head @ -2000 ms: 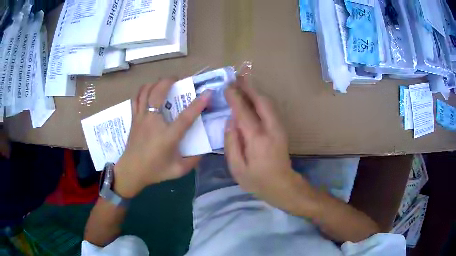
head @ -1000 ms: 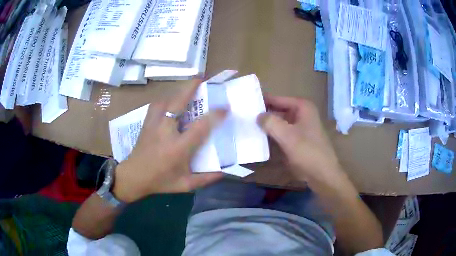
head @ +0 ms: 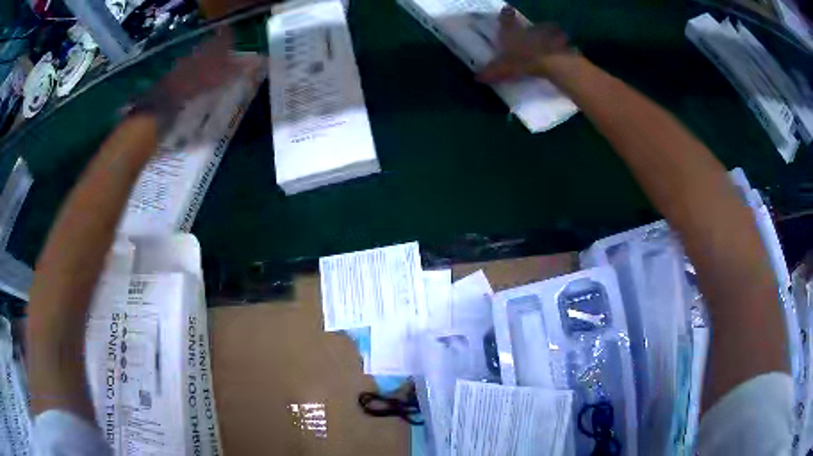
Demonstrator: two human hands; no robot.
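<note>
My left hand (head: pixel 187 80) is badly blurred at the upper left, over the far end of a white retail carton (head: pixel 165 191); whether it grips it is unclear. My right hand (head: pixel 526 52) is stretched out over the green conveyor, its fingers across a second retail carton (head: pixel 546 109) that lies slanted. A third retail carton (head: pixel 325 134) lies between my hands on the belt, untouched.
More cartons (head: pixel 147 356) are stacked at the lower left. Clear plastic trays (head: pixel 526 334), leaflets (head: pixel 370 285) and a black cable (head: pixel 390 405) lie on the brown table (head: pixel 258 365). Cartons (head: pixel 744 80) also lie at the upper right.
The view has shifted forward to the conveyor. Both hands have left the carton they worked on over the table and now reach far forward and apart.
</note>
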